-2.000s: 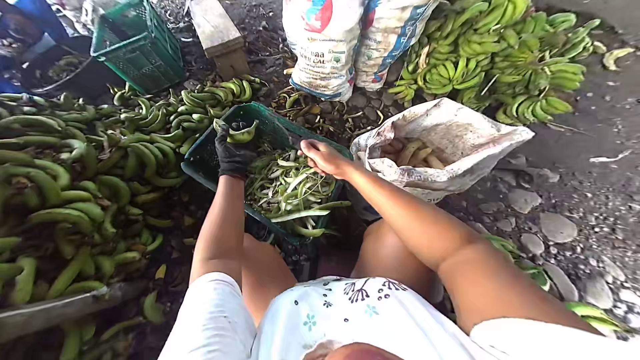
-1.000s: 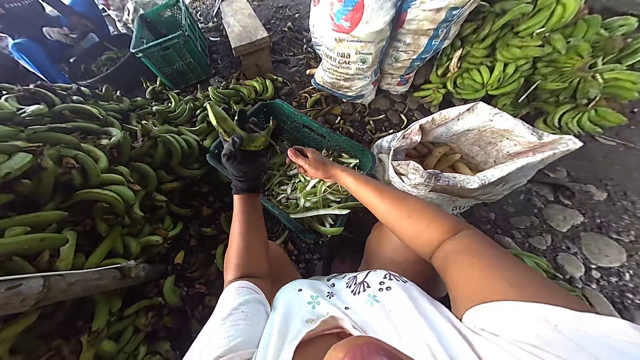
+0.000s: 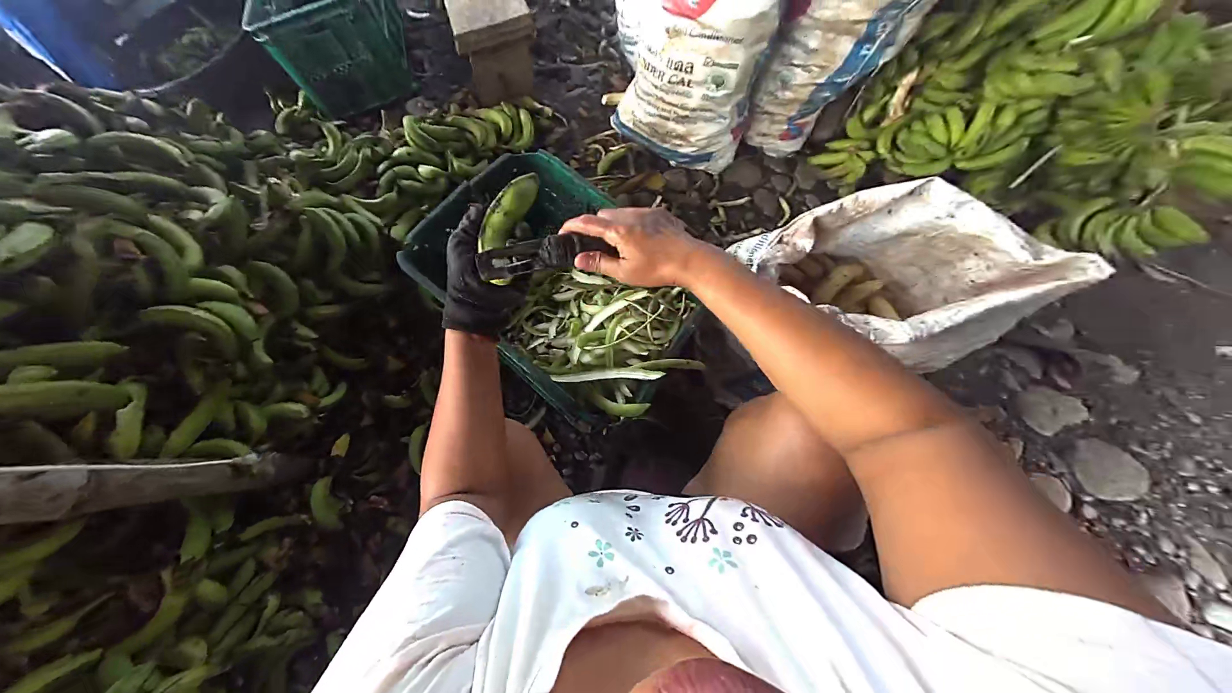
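Note:
My left hand (image 3: 476, 279), in a black glove, grips a green plantain (image 3: 510, 210) that stands up from the fingers. My bare right hand (image 3: 635, 247) is closed on the black handle of a peeler (image 3: 544, 254), whose metal end lies against the lower part of the plantain. Both hands are over a green plastic crate (image 3: 539, 371). Long green and whitish peel strips (image 3: 611, 322) fill much of the crate below them. Right of the crate, an open white woven sack (image 3: 948, 250) holds peeled plantains (image 3: 847, 287).
Heaps of green plantains (image 3: 192, 279) cover the left side, with a wooden pole (image 3: 144, 486) across them. Behind are another green crate (image 3: 337, 58), a wooden block (image 3: 493, 48) and full sacks (image 3: 695, 82). Green bunches (image 3: 972, 125) lie at the upper right, stones (image 3: 1110, 470) at the right.
My right hand has moved up to the plantain in my left hand, bringing the peeler against it. One second ago that hand was lower, over the peel strips.

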